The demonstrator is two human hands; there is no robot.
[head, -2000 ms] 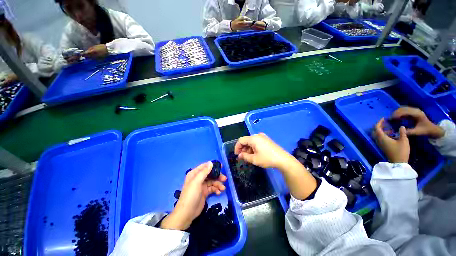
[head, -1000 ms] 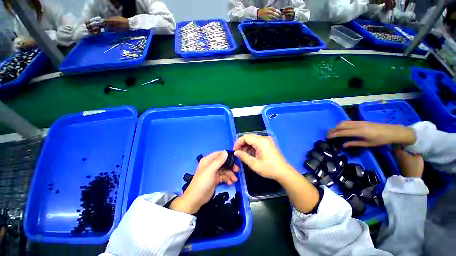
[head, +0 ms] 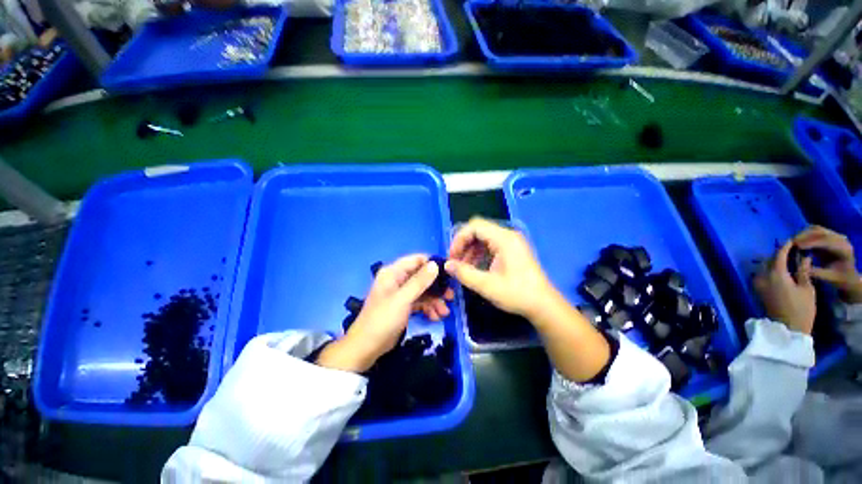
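My left hand point(head: 387, 307) holds a small black plastic housing point(head: 439, 272) between thumb and fingers, above the right edge of the middle-left blue tray point(head: 340, 203). My right hand point(head: 501, 269) touches the housing from the right with thumb and forefinger. Whether a small fitting is between those fingertips cannot be told. The tray has a pile of matte black pieces point(head: 411, 373) at its near end. A clear plastic box point(head: 496, 326) with dark bits is partly hidden under my right hand.
The right blue tray point(head: 586, 208) holds shinier black blocks point(head: 652, 302). The far-left blue tray point(head: 104, 246) holds tiny black parts point(head: 175, 345). Beyond runs a green conveyor belt point(head: 378, 118) with loose pieces. Another person's hands point(head: 803, 274) work at the far right.
My right hand has moved from over the clear box to the housing in my left hand. The neighbour's hand reached over the right tray and has withdrawn. The view has tilted down.
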